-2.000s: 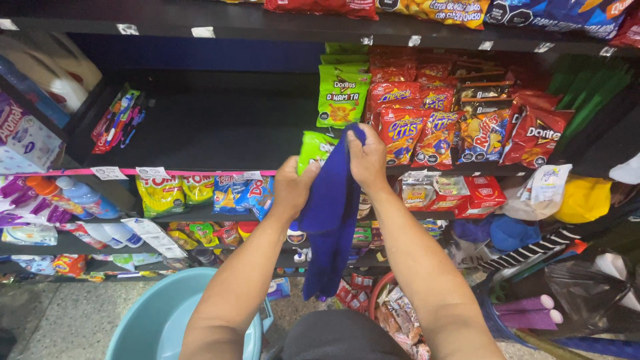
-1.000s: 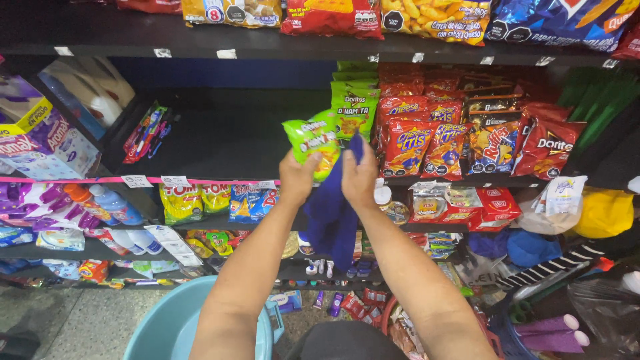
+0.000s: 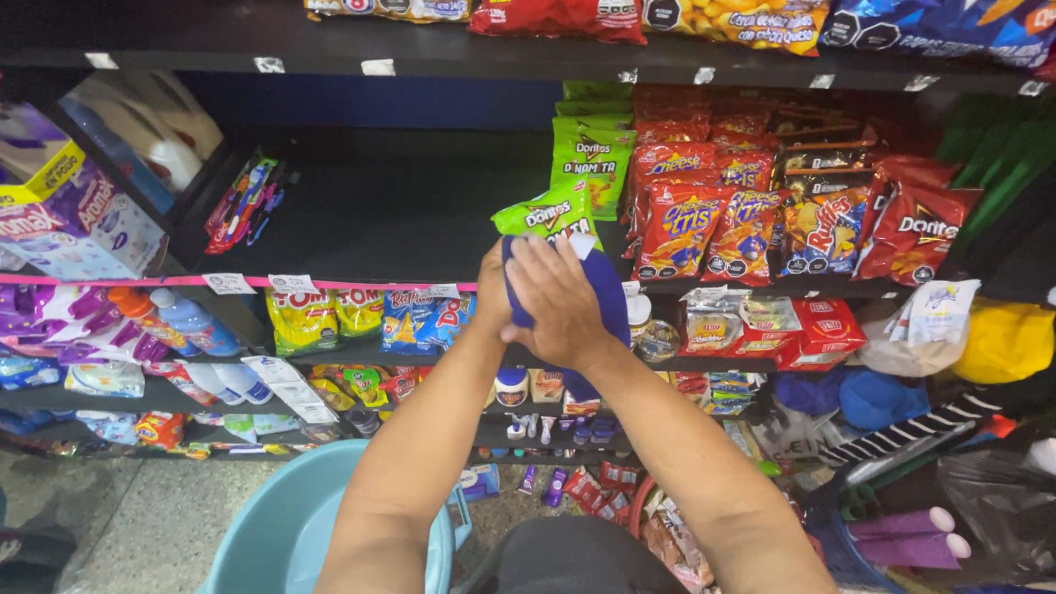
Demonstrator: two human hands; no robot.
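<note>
A green Doritos bag [image 3: 549, 212] stands out from my hands in front of the shelf, its lower part hidden by a blue cloth [image 3: 609, 289]. My left hand [image 3: 495, 293] holds the bag from its left side, mostly covered by my other hand. With fingers spread flat, my right hand [image 3: 554, 301] presses the cloth over the bag. Behind them, a row of green Doritos bags [image 3: 592, 165] stands on the black shelf [image 3: 371, 198], beside red Cheese Tris bags [image 3: 678, 231].
Ruffles bags [image 3: 825, 231] and red Doritos bags [image 3: 917, 235] stand to the right. Pens in a pack [image 3: 247, 202] lie at the shelf's left. Below are a light blue plastic tub [image 3: 289, 511] on the floor and a red basket [image 3: 639, 503]. A laundry powder box [image 3: 82, 206] stands far left.
My right hand has moved from gripping the cloth at the bag's side to lying over the bag's front with it. The cloth, hanging long before, is now bunched against the bag.
</note>
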